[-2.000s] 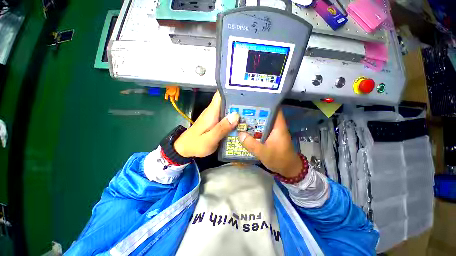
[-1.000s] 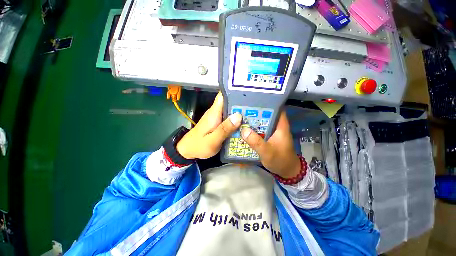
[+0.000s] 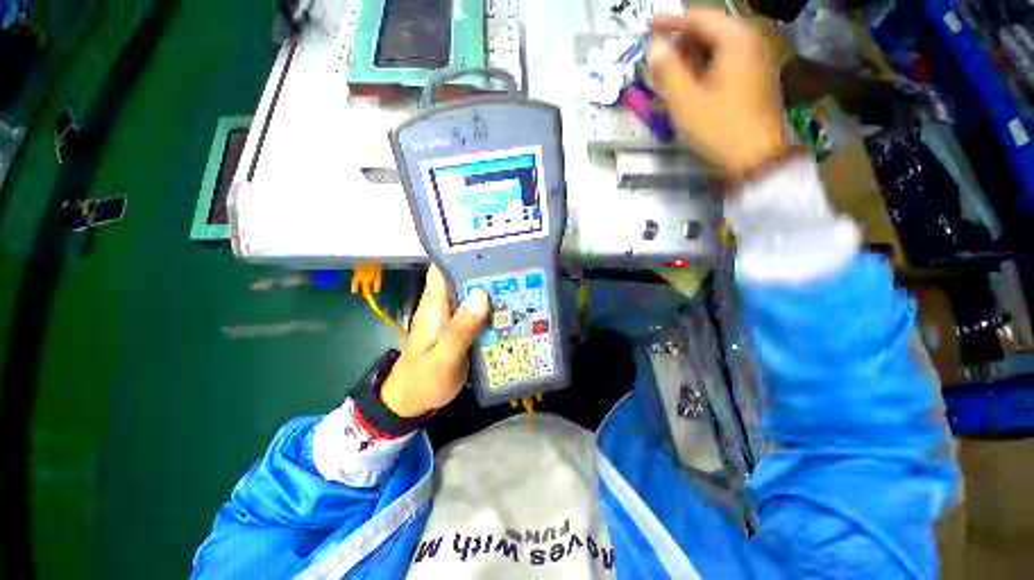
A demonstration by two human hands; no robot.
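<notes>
The grey teach pendant (image 3: 488, 255) is held upright in front of me, its colour screen lit and its keys facing me. My left hand (image 3: 437, 357) grips its lower left side, with the thumb on the upper keys. My right hand (image 3: 720, 96) is off the pendant and over the back right of the machine bed, blurred. Its fingers are bent beside a crumpled white cloth (image 3: 612, 68) and the small purple packet (image 3: 649, 111). Whether it holds anything cannot be told.
The teal pressing frame (image 3: 468, 40) lies on the machine bed (image 3: 306, 170) behind the pendant. A similar teal frame (image 3: 204, 193) is at the left on the green surface. An orange plug (image 3: 366, 279) with its cable hangs below the bed's front edge. Cartons and blue racks stand at the right.
My right hand has left the pendant and moved forward and right over the bed. My left hand alone holds the pendant, which sits lower and further left in view. The whole view has shifted.
</notes>
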